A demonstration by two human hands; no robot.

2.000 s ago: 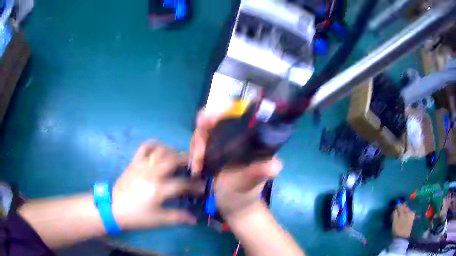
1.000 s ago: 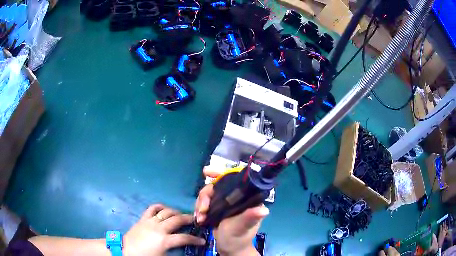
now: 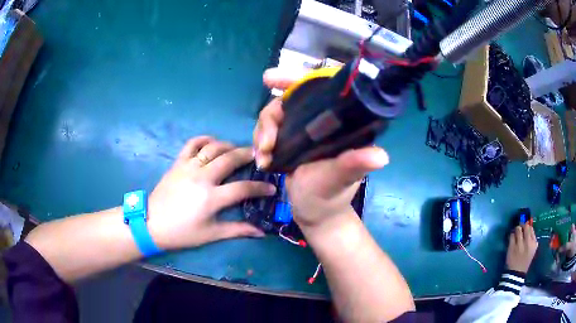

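Note:
My right hand point(image 3: 316, 183) is wrapped around the thick black electric screwdriver point(image 3: 331, 129), which has a yellow lever strip and red wire at its rear end. Its tip is hidden behind my hand. My left hand point(image 3: 196, 195), with a bright blue wrist band, rests its fingers on an open black plastic housing point(image 3: 256, 205) near the bench's front edge. A blue cell point(image 3: 283, 212) lies in that housing, and a thin lead with a red tip trails from it. Part of a second black housing shows to the right of my right wrist, with another red-tipped lead below.
A white screw feeder point(image 3: 354, 28) stands beyond the screwdriver. A silvery coiled cable point(image 3: 492, 28) runs to the upper right. At right are a cardboard box point(image 3: 475, 94) of black parts, loose black parts, a housing with a blue cell point(image 3: 456, 224), and another person's hands and striped cuff.
The view has shifted down, so the feeder and hands appear higher and the far heap of housings is mostly out of frame. My right hand still grips the screwdriver; my left stays at the housing.

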